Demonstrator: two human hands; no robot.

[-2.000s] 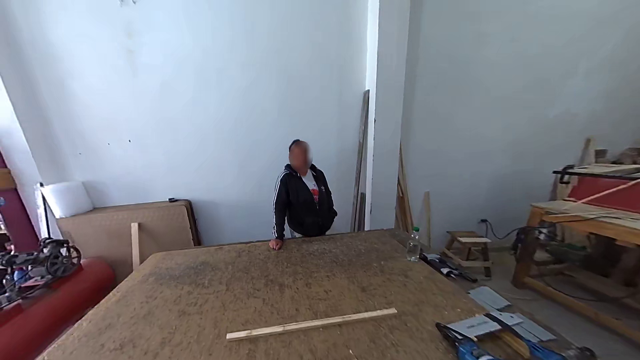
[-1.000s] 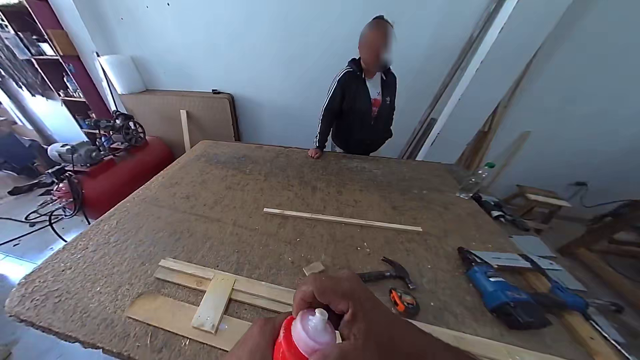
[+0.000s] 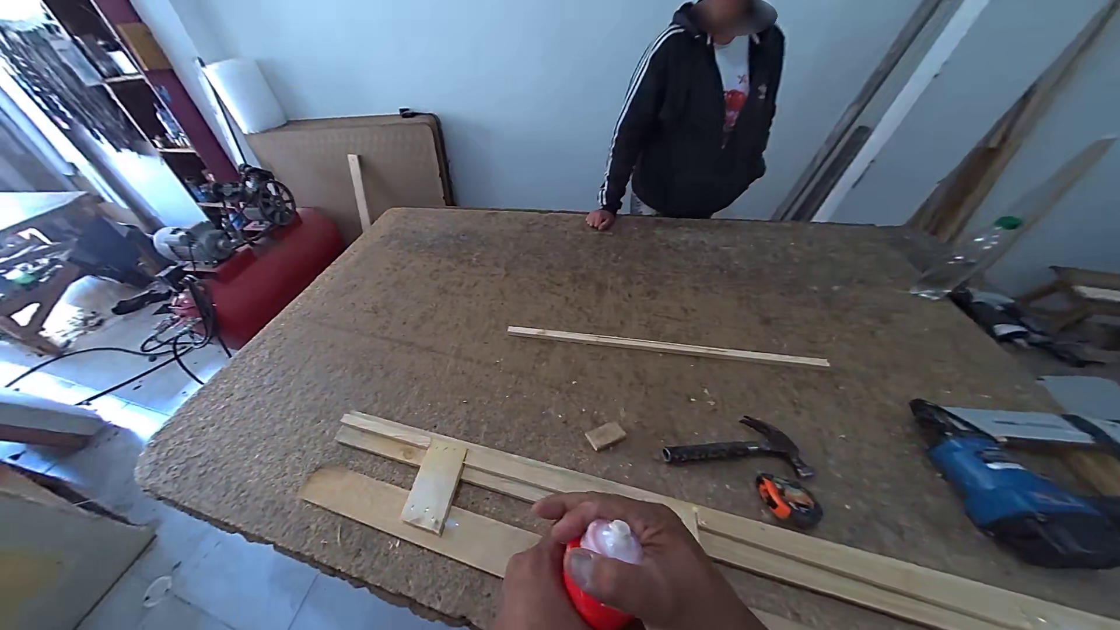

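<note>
My left hand [image 3: 534,582] and my right hand [image 3: 647,560] are both closed around a red glue bottle [image 3: 591,595] with a whitish nozzle cap, low in the middle of the view. The hands are above long wooden strips [image 3: 787,556], joined by a short wooden crosspiece [image 3: 435,486]. A wider flat board [image 3: 367,507] with a rounded end lies nearer the table edge. A small wood block [image 3: 605,436], a claw hammer [image 3: 744,448] and an orange and black tape measure [image 3: 787,501] lie beyond the strips. Farther off lies a thin wooden strip [image 3: 665,345].
The table [image 3: 437,297] bears a blue power tool [image 3: 1006,490] at right and a clear plastic bottle [image 3: 967,258] at the far right corner. A person [image 3: 700,114] in a dark jacket stands behind it, one hand on the edge. A red air compressor [image 3: 271,280] stands at left.
The view has swung down and left since the first frame. The bottle and both hands, unseen two seconds ago, are in view in the later frames.
</note>
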